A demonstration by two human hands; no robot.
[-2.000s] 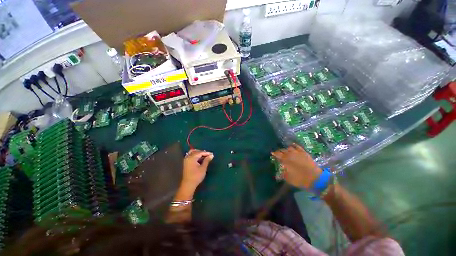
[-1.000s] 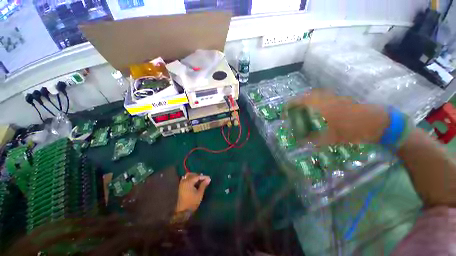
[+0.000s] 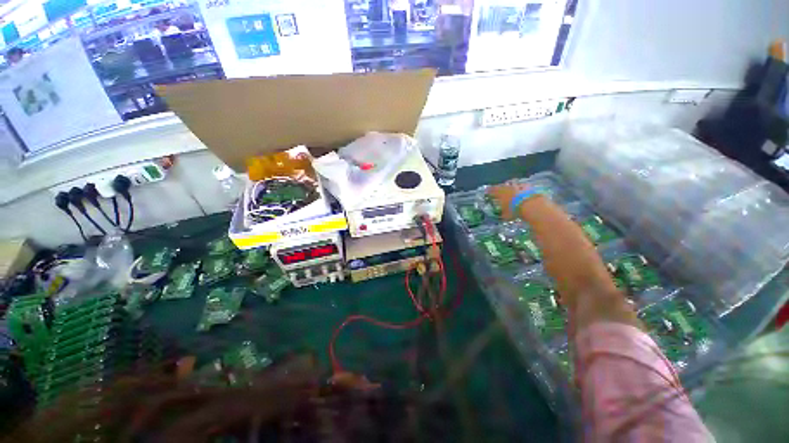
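Observation:
My right hand [image 3: 509, 201] reaches over the back rows of the blister tray [image 3: 504, 298]. It is small and blurred, and I cannot tell if its fingers hold a board. Green circuit boards [image 3: 640, 271] lie in rows in the tray, some hidden under my right arm. My left hand [image 3: 353, 382] shows only as a small patch low in the middle, mostly hidden by a dark blur. A red test lead [image 3: 368, 318] loops from the instruments down to it. What its fingers hold is hidden.
A power supply [image 3: 310, 260] with red digits sits under an open carton [image 3: 285, 227]. A cream meter [image 3: 394, 208] stands beside it, with a bottle [image 3: 447, 162] behind. Loose boards [image 3: 221, 307] and racked panels [image 3: 73, 346] are at left. Clear trays [image 3: 683, 203] are stacked at right.
My right hand has moved from near the mat to the tray's far end. The board seen in it a second ago is no longer clearly visible. The view has tilted up.

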